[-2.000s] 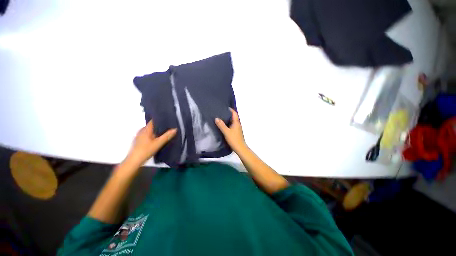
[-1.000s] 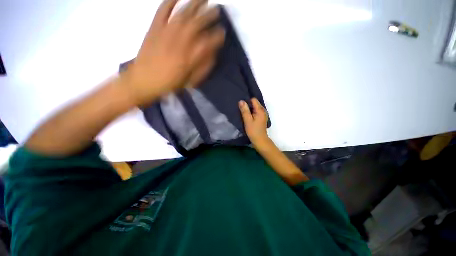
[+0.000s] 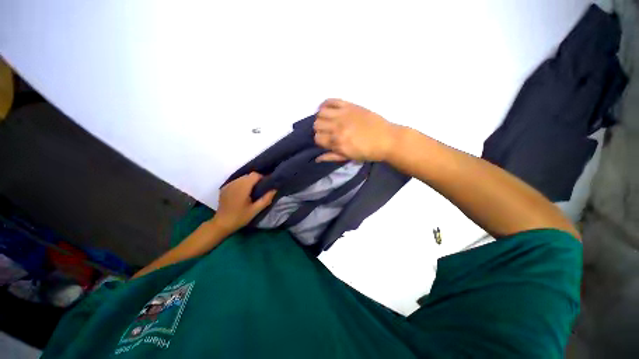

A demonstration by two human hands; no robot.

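A dark navy garment (image 3: 294, 158) with a light grey lining (image 3: 312, 203) lies slantwise on the table against my body. My left hand (image 3: 239, 200) grips its left near edge, with thumb and fingers on the cloth. My right hand (image 3: 350, 132) is closed on its upper edge, fingers curled over the cloth. The lining shows between my hands, crossed by a dark strip. My right hand and wrist hide part of the garment's far side.
White table (image 3: 175, 70). Small yellow and dark snips (image 3: 437, 235) lie to the right, near my right sleeve. A dark garment pile (image 3: 553, 133) lies at the far right. A tiny scrap (image 3: 256, 130) lies left of the garment. Red and blue cloth (image 3: 70, 261) is at the lower left.
The view has turned. My right hand has moved from the garment's near side to its upper edge. My left hand, raised and blurred a second ago, is down on the cloth. The garment lies more slanted.
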